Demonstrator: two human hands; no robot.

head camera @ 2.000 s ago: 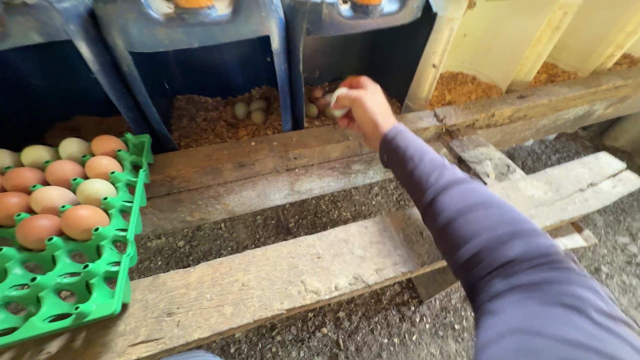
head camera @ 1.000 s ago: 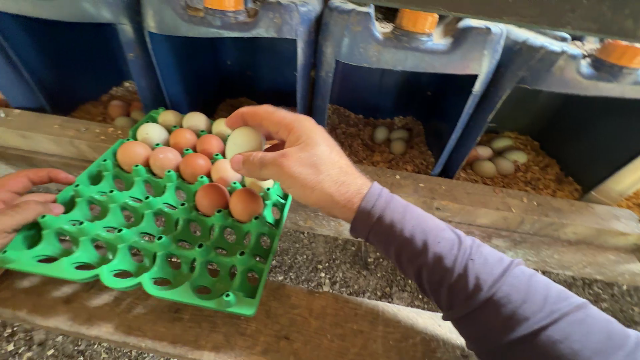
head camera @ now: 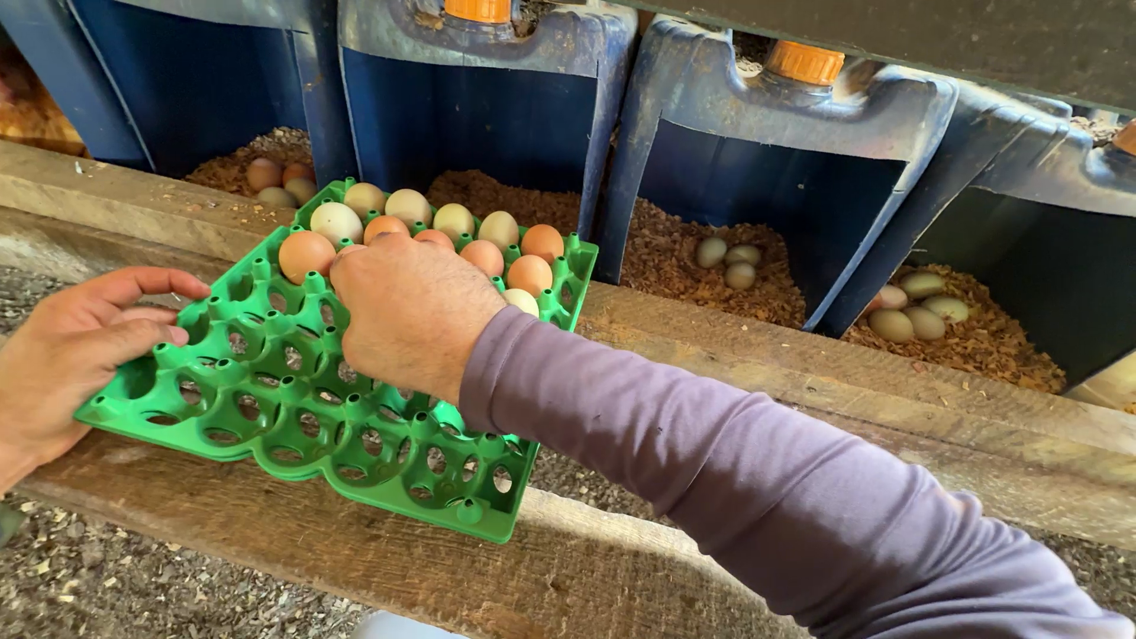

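Note:
A green plastic egg tray (head camera: 240,435) rests on the wooden planks, tilted toward me, with several brown, cream and pale green eggs (head camera: 408,208) in its far rows. My left hand (head camera: 89,355) is at the tray's left edge, thumb and fingers spread around the rim. Over the tray's middle, among the eggs, is my right hand (head camera: 413,311) in a purple sleeve, back of the hand toward me. Its fingertips are hidden, so whether an egg is in them does not show. A brown egg (head camera: 306,256) sits just left of it.
Cut-open blue plastic jerrycans (head camera: 781,115) with orange caps form nest boxes behind a wooden beam (head camera: 692,333). Wood shavings line them. Eggs (head camera: 741,256) lie in one box, several more (head camera: 923,306) in the box to its right, and others (head camera: 282,182) at the left. A plank (head camera: 586,568) runs in front.
Two seconds ago my right hand was at a nest box holding something pale; one second ago it held a pale egg over the tray. Now it is lower among the tray's eggs. The view has shifted.

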